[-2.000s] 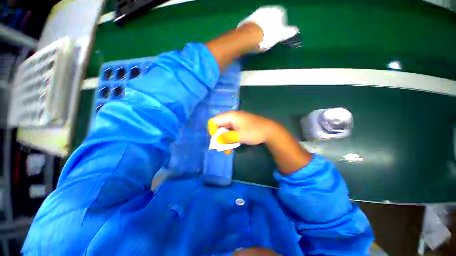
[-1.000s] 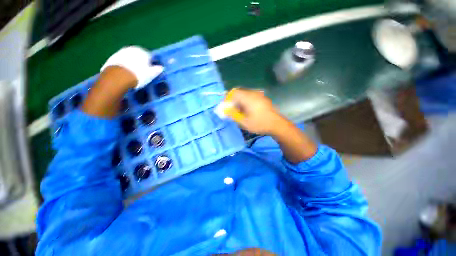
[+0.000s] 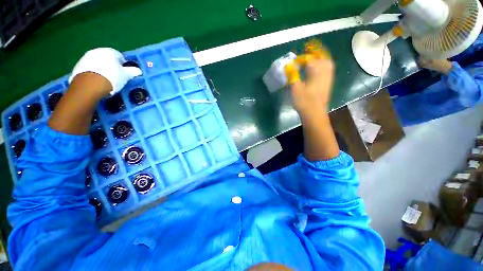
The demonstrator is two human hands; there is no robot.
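Note:
The blue compartment tray [image 3: 201, 122] lies tilted in front of me, with round black parts [image 3: 133, 155] in its left and middle pockets. My left hand [image 3: 100, 69], in a white glove, is over the tray's upper part. Its fingertips are at a black part [image 3: 131, 65] in an upper pocket; whether they grip it cannot be told. My right hand [image 3: 313, 79], with yellow finger cots, is raised and blurred at the top of the solvent bottle [image 3: 276, 74]. The bottle's top is hidden by the fingers, and no cloth can be clearly made out.
A white desk fan [image 3: 370, 52] stands at the upper right. Beyond the bench edge are an open cardboard box [image 3: 389, 124] and another person's blue sleeve [image 3: 461, 82]. One black part [image 3: 253, 12] lies on the green conveyor belt [image 3: 175, 21]. A dark tray [image 3: 26, 18] is at the upper left.
My left hand has come back from the belt to the tray. My right hand has moved from over the tray to the bottle. The view has turned right, bringing the fan and box in.

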